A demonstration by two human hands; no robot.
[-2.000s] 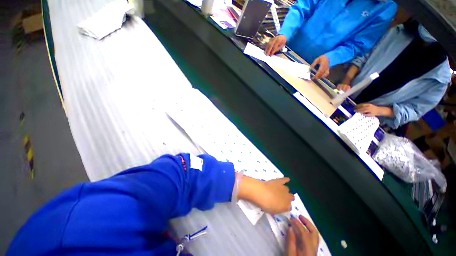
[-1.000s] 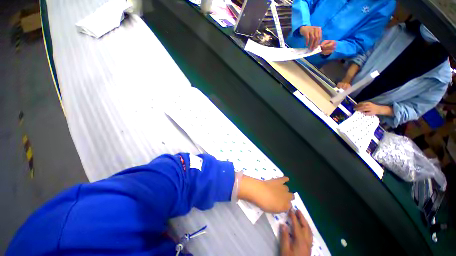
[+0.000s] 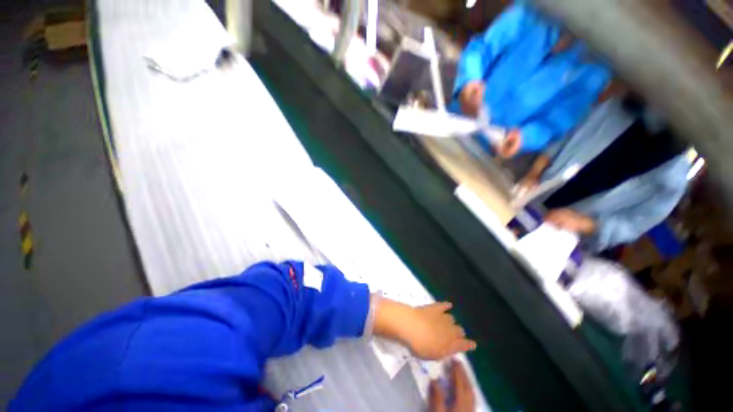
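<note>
White adhesive sheets point(image 3: 366, 253) lie along the belt-side edge of the bench, blurred, with faint marks. My left hand point(image 3: 424, 328) rests flat, palm down, over the near end of the sheets, its fingers reaching toward the belt. My right hand point(image 3: 452, 391) is at the bottom edge of the picture, partly cut off, its fingertips on a white marked sheet point(image 3: 426, 372) just below my left hand. The blur hides whether either hand pinches the sheet.
A dark green belt point(image 3: 402, 233) runs beside the ribbed white bench point(image 3: 185, 161). A white heap point(image 3: 189, 52) lies at the far bench end. Across the belt, one person in blue point(image 3: 530, 80) holds a white strip; another works beside a clear plastic bag point(image 3: 619, 298).
The view has tilted and blurred, so the scene has shifted. My right hand now sits lower in the picture, more cut off. The person opposite has moved their hands apart along the white strip.
</note>
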